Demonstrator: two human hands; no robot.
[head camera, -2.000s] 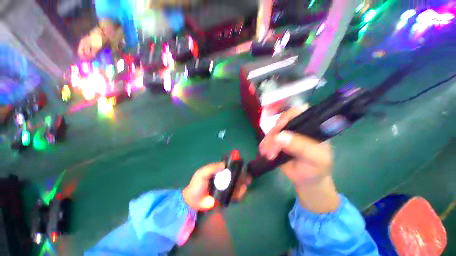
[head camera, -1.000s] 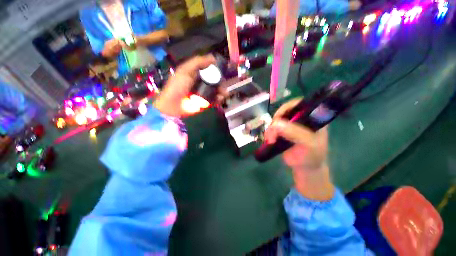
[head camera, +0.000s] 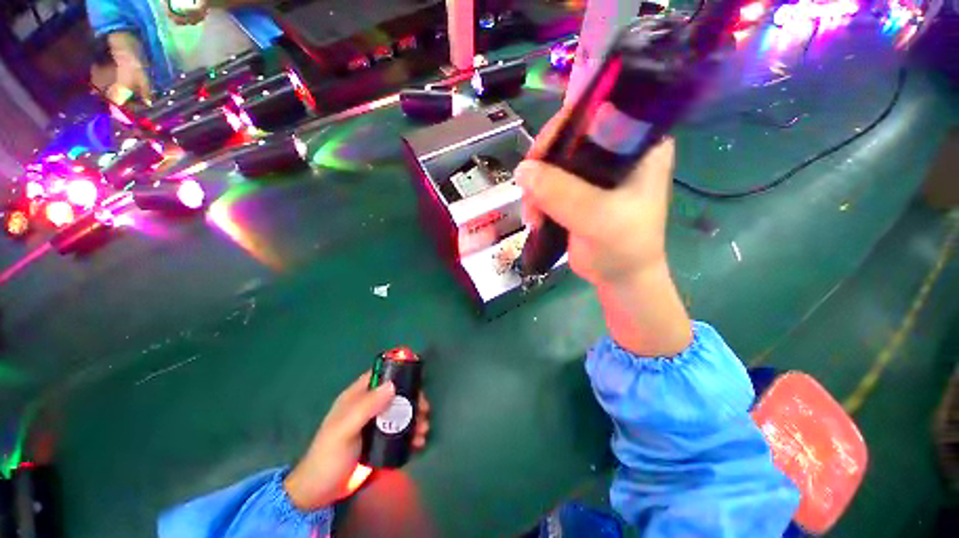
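Note:
My left hand (head camera: 352, 436) holds a black cylindrical light unit (head camera: 387, 447) above the green bench, in the lower middle. The unit has a round white disc (head camera: 394, 414) on its side and glows red at its ends. My right hand (head camera: 605, 215) grips a thick black electric screwdriver (head camera: 605, 147), tilted with its tip down at the front ledge of the screw feeder (head camera: 492, 225). The feeder is a box with dark sides, a silver-white front and an open top. Any screw at the tip is too small to tell.
Several black light units (head camera: 271, 156) with coloured lights lie at the far left and back. Another dark unit (head camera: 23, 494) is at the lower left edge. A black cable (head camera: 757, 192) curves at right. A pinkish upright (head camera: 461, 32) and a person stand opposite. A red-orange stool (head camera: 815, 447) is lower right.
My left hand has come back from beyond the feeder to the lower middle with the unit. My right hand has raised the screwdriver more upright, its tip now at the feeder front. The view has shifted.

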